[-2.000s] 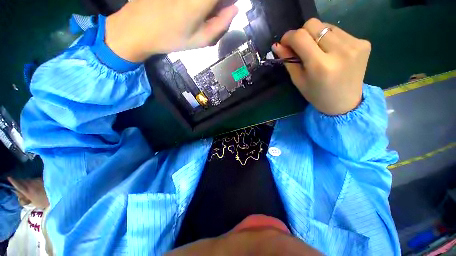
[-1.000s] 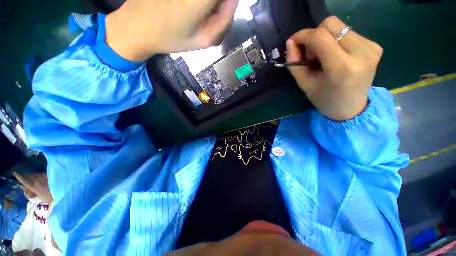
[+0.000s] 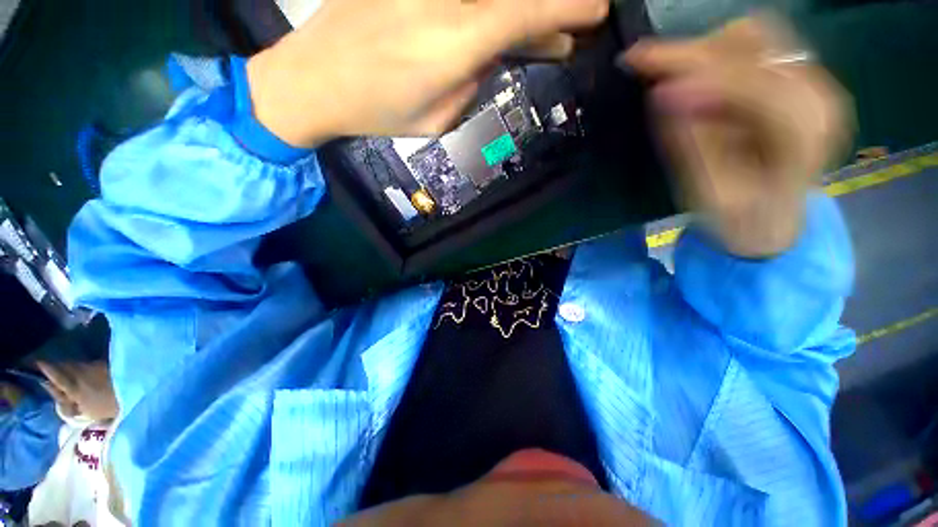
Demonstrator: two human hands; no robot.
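An open tablet unit lies in a black carrier tray (image 3: 406, 254) at the top centre. Its mainboard (image 3: 465, 154) shows a silver shield with a bright green patch and a small gold-yellow component (image 3: 423, 201) at its near left corner. My left hand (image 3: 411, 67) reaches over the unit and hides much of its far part; I cannot tell whether its fingers hold anything. My right hand (image 3: 756, 129) is blurred beyond the tray's right side, its fingers bent towards the tray. No tool can be made out in it.
The tray lies on a dark green bench (image 3: 900, 88). Beyond the bench edge at right is a grey floor with yellow lines (image 3: 890, 177). Another person's hand (image 3: 82, 389) shows at the lower left. White strip-like items (image 3: 36, 270) are at the left edge.
My right hand has moved away from the board, to the right, and the thin dark tool seen in it before no longer shows. My left hand has moved right over the unit.
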